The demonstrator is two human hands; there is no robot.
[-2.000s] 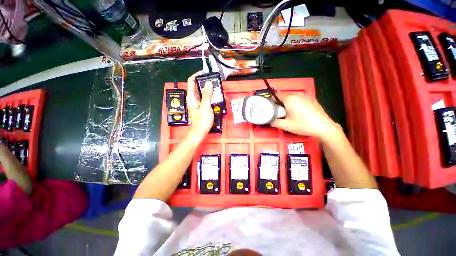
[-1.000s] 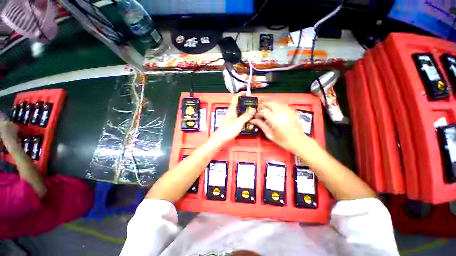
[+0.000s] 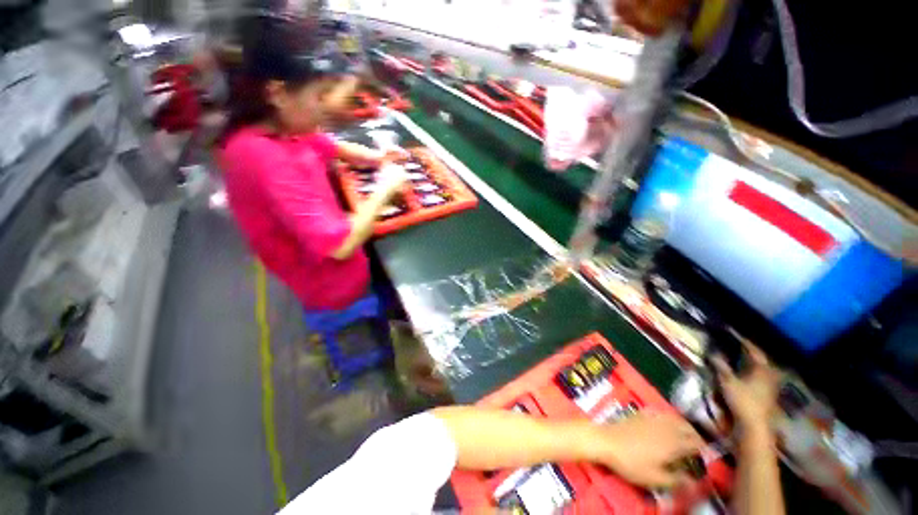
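Observation:
The red-orange tray (image 3: 549, 370) lies in front of me at the lower middle, cut off by the bottom edge. A black device (image 3: 587, 370) sits in its far left pocket; another with a white label (image 3: 536, 491) shows at the bottom. My left hand (image 3: 649, 448) is over the tray's right part, fingers bent down near a small dark thing; whether it grips it is unclear. My right hand (image 3: 750, 387) is beyond the tray beside dark, blurred things near the ledge; its fingers look spread, but its hold is unclear.
A person in pink (image 3: 292, 201) works at another red-orange tray (image 3: 443, 209) on the green bench (image 3: 443, 256). Clear tape (image 3: 483, 317) covers the bench between the trays. A monitor (image 3: 755, 231) stands at the right. A blue stool (image 3: 347, 337) and grey shelving (image 3: 70, 352) are at the left.
The view has swung left and tilted. My right hand has left the device at my left hand and reached beyond the tray. My left hand has moved to the tray's right part.

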